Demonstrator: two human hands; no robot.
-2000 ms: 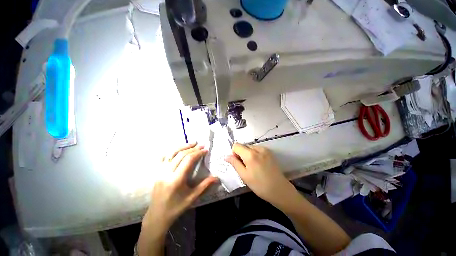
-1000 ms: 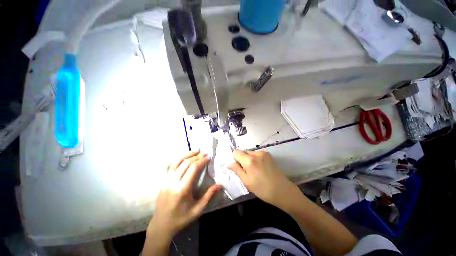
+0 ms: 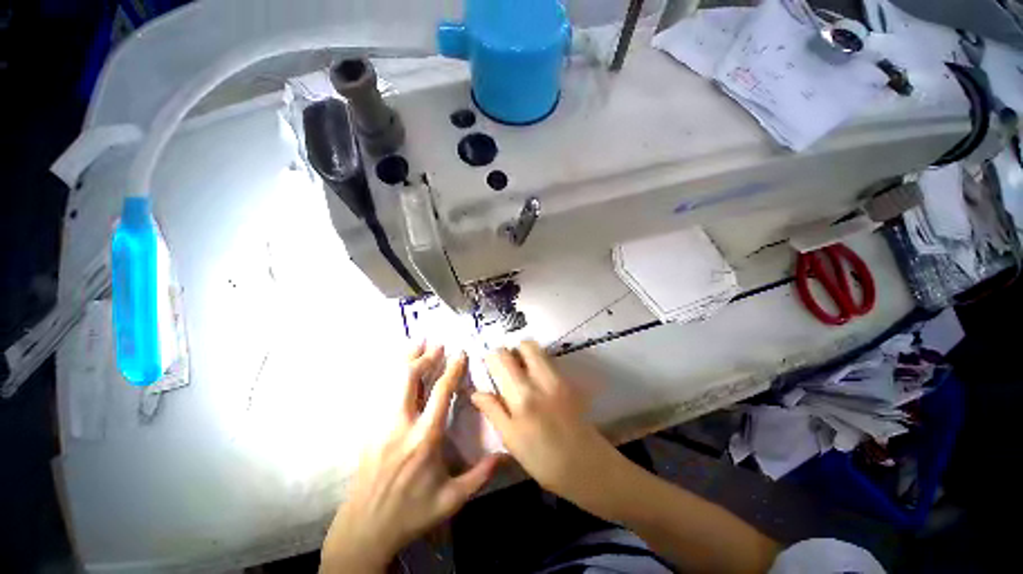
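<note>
A small white fabric piece (image 3: pixel 477 432) lies under my fingers in front of the presser foot and needle (image 3: pixel 480 314). My left hand (image 3: pixel 417 460) rests on its left side, fingertips close to the foot and thumb on the piece's near part. My right hand (image 3: pixel 541 415) presses on its right side with bent fingers. The fabric's far end is washed out by glare, so I cannot tell if it lies under the foot. The off-white sewing machine head (image 3: pixel 673 168) spans the table beyond my hands.
A white stack of cut pieces (image 3: pixel 675 272) and red-handled scissors (image 3: pixel 835 283) lie right. A blue bottle-shaped item (image 3: pixel 137 303) lies left. A light blue cap (image 3: pixel 517 62) and work papers (image 3: pixel 774 73) sit on the machine. Offcuts (image 3: pixel 830 409) overflow a blue bin (image 3: pixel 914 477) lower right.
The view has shifted, showing more of the blue cap and tube. Both hands have closed in around the fabric, nearer the foot, and cover more of it.
</note>
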